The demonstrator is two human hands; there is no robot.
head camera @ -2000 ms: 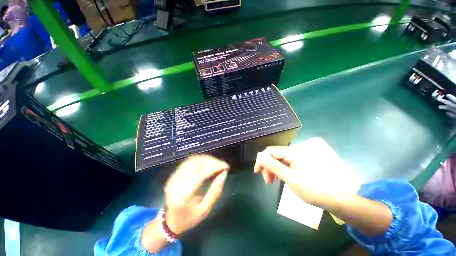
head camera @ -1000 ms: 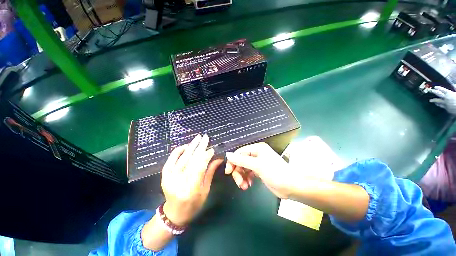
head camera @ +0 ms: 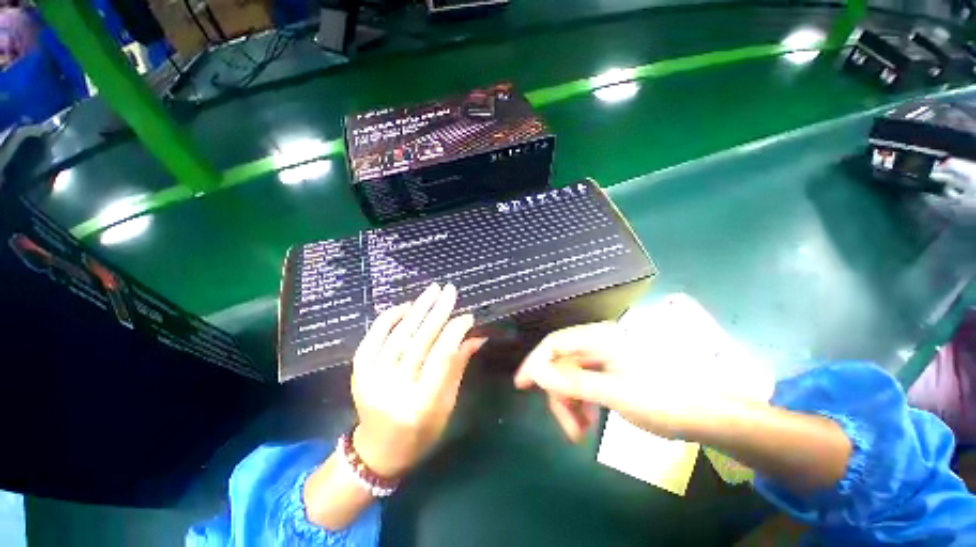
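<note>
A black retail box (head camera: pixel 460 262) with dense white text rows and small icons on its upper face lies in front of me. My left hand (head camera: pixel 412 379) rests with its fingers flat on the box's near left edge, thumb apart, holding nothing. My right hand (head camera: pixel 599 374) is just right of it by the box's near side, fingers bent and slightly blurred; whether a small sticker is between the fingertips cannot be told. White and pale yellow sticker sheets (head camera: pixel 647 454) lie on the bench, partly under my right hand and forearm.
A second black box (head camera: pixel 450 160) with a reddish top picture stands behind the first. A large dark box (head camera: pixel 118 353) stands at the left. More boxes (head camera: pixel 920 139) lie at the right, with another person's gloved hand beside them. A green rail (head camera: pixel 139 107) rises at upper left.
My left hand has come onto the box's near edge. My right hand moved left to the edge, then back right. The box behind has shifted left in view.
</note>
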